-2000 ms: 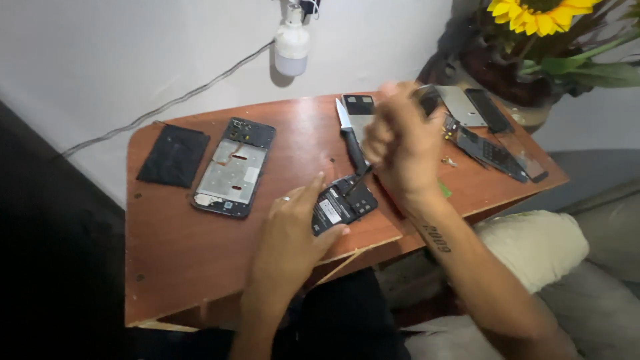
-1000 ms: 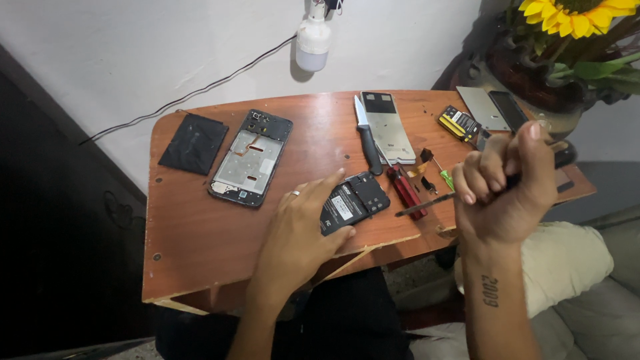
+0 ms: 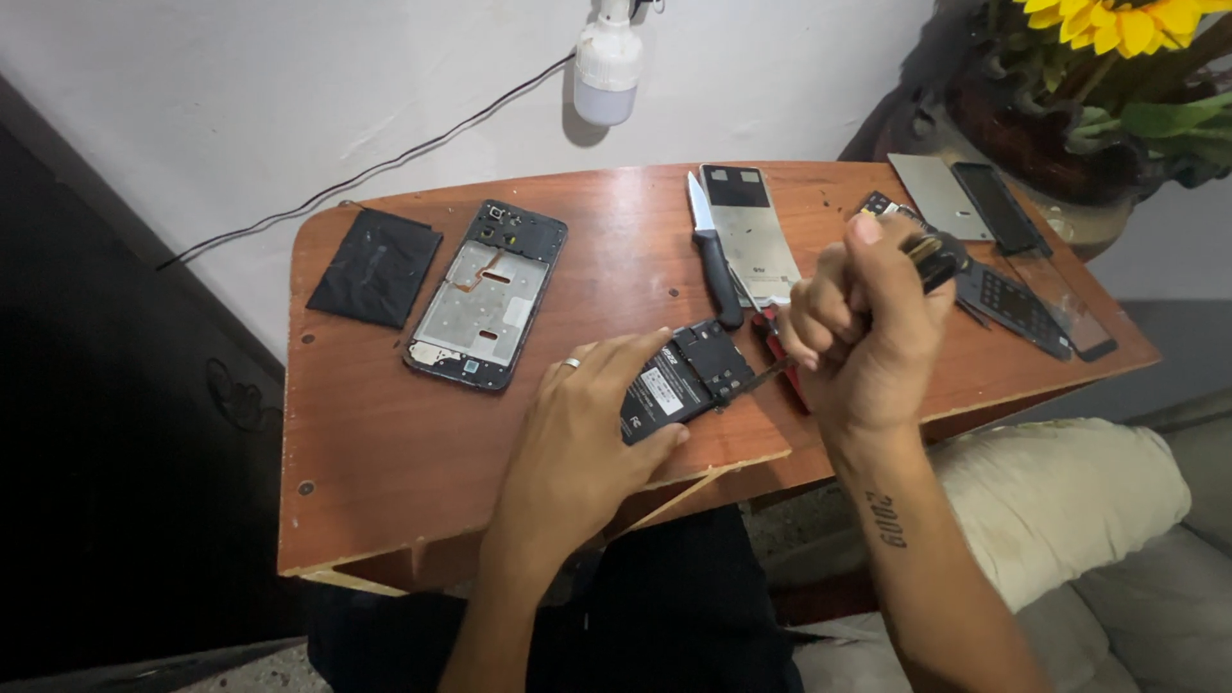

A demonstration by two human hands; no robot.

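My left hand point(image 3: 587, 438) grips an opened mobile phone point(image 3: 683, 375) on the wooden table, fingers on its upper edge and thumb on its lower edge. The phone's labelled battery and dark inner cover show. My right hand point(image 3: 871, 322) is shut around the dark handle of a screwdriver point(image 3: 756, 382); its thin, blurred shaft slants down to the phone's right end, and whether the tip touches cannot be told. A red-handled tool point(image 3: 782, 361) lies partly hidden behind the right hand. Just above the phone lies a knife with a black handle point(image 3: 717, 274).
Left on the table point(image 3: 385, 462) lie a black pouch point(image 3: 377, 268) and a phone frame with an orange flex cable point(image 3: 486, 294). A silvery phone back point(image 3: 756, 231) lies beside the knife. Phone panels point(image 3: 1020, 308) lie at the right, near a sunflower point(image 3: 1121, 21) in a dark vase.
My right hand with the screwdriver was over the phone, moved away to the right, then came back closer to the phone. My left hand has stayed on the phone.
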